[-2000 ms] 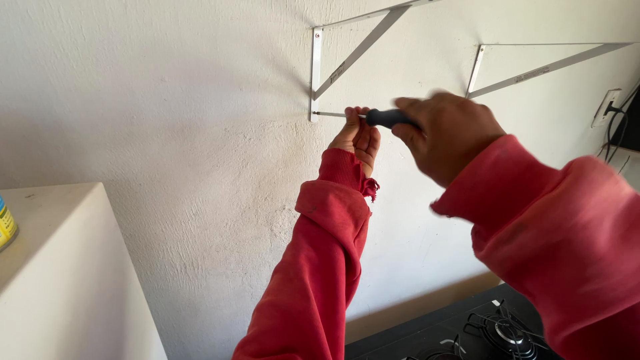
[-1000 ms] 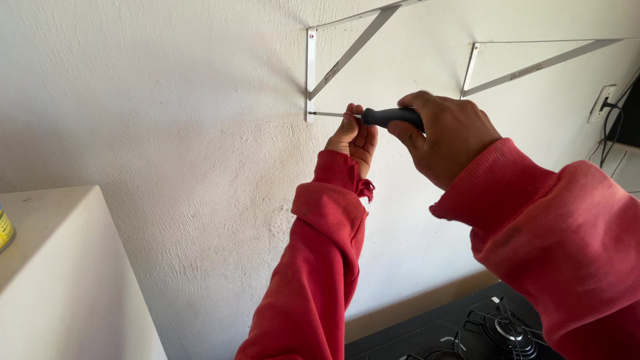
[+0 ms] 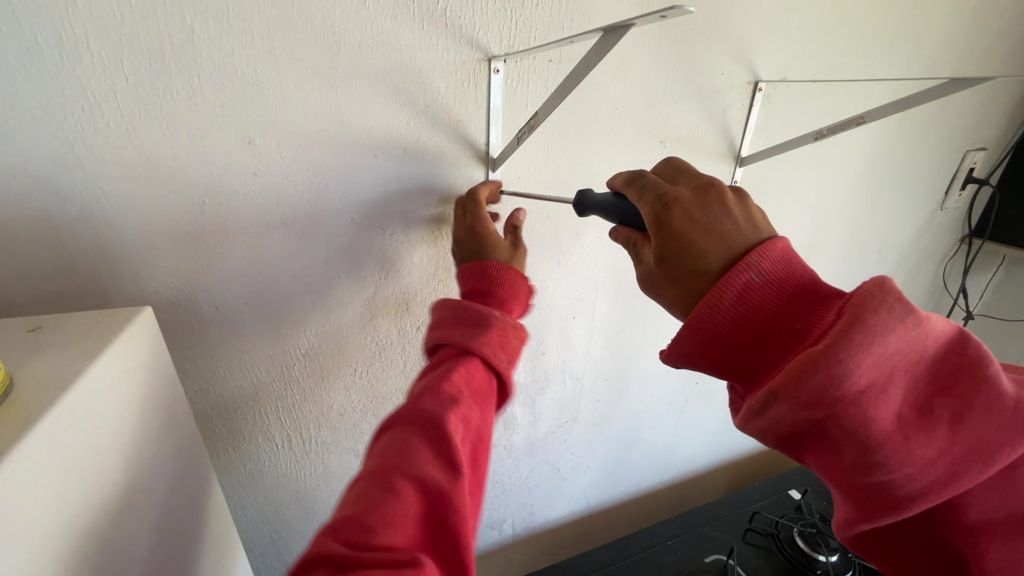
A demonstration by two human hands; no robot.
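Observation:
My right hand (image 3: 692, 232) grips the dark handle of a screwdriver (image 3: 612, 208), whose metal shaft points left at the lower end of a white metal shelf bracket (image 3: 496, 116) on the wall. Beside the screwdriver's tip, at the bottom of that bracket, is my left hand (image 3: 486, 228), with its thumb and fingers apart and its fingertips close to the tip. They hide the bracket's lower end and any screw there. A screw head shows at the bracket's top. A second white bracket (image 3: 748, 128) is fixed to the wall on the right.
Below on the right lies a black gas cooktop (image 3: 680, 540) with wire pan supports. A wall socket (image 3: 964, 180) with a black plug and hanging cables is at the far right. At the lower left stands a white box-like surface (image 3: 104, 352) with a yellow object at its edge.
My left hand has left the screwdriver's shaft and moved left to the bracket's lower end, its fingers now apart. My right hand still grips the screwdriver.

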